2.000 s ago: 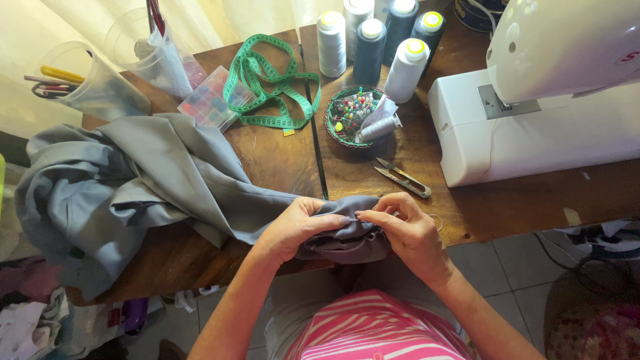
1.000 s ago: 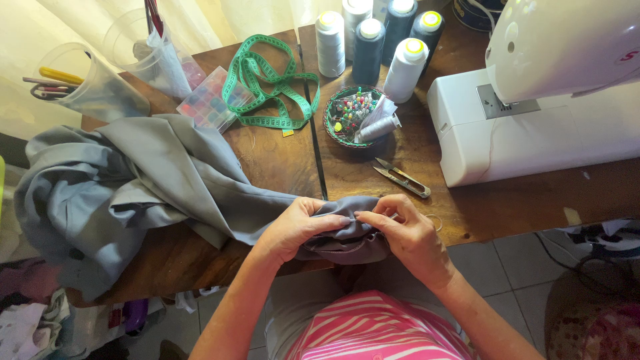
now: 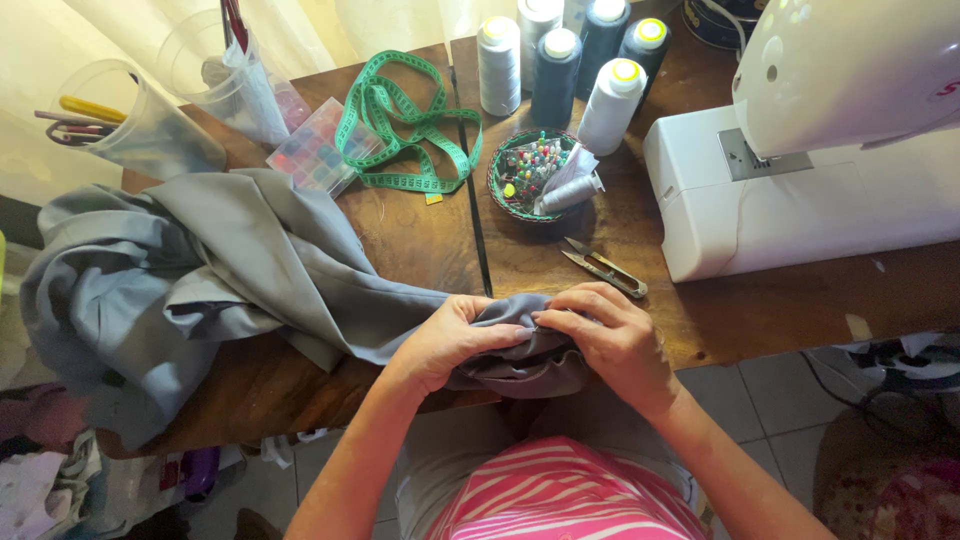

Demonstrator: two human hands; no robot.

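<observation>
Grey fabric (image 3: 292, 262) lies bunched on the left of the wooden table and runs to its front edge, where both hands hold it. My left hand (image 3: 456, 337) grips a fold, thumb on top. From the other side my right hand (image 3: 607, 334) pinches the same part, thumb and index finger close to my left thumb. Something small and thin shows between the fingertips, too small to name. Just beyond my right hand lie metal thread snips (image 3: 604, 268). Farther back stands a small woven basket (image 3: 491, 184) with pins and a grey thread spool (image 3: 570, 193).
A white sewing machine (image 3: 810, 217) stands at the right. Thread cones (image 3: 556, 79) stand at the back, left of them a green measuring tape (image 3: 409, 182) beside a clear plastic box (image 3: 311, 150). Plastic cups (image 3: 176, 142) with tools are at the back left. A gap runs between the table boards.
</observation>
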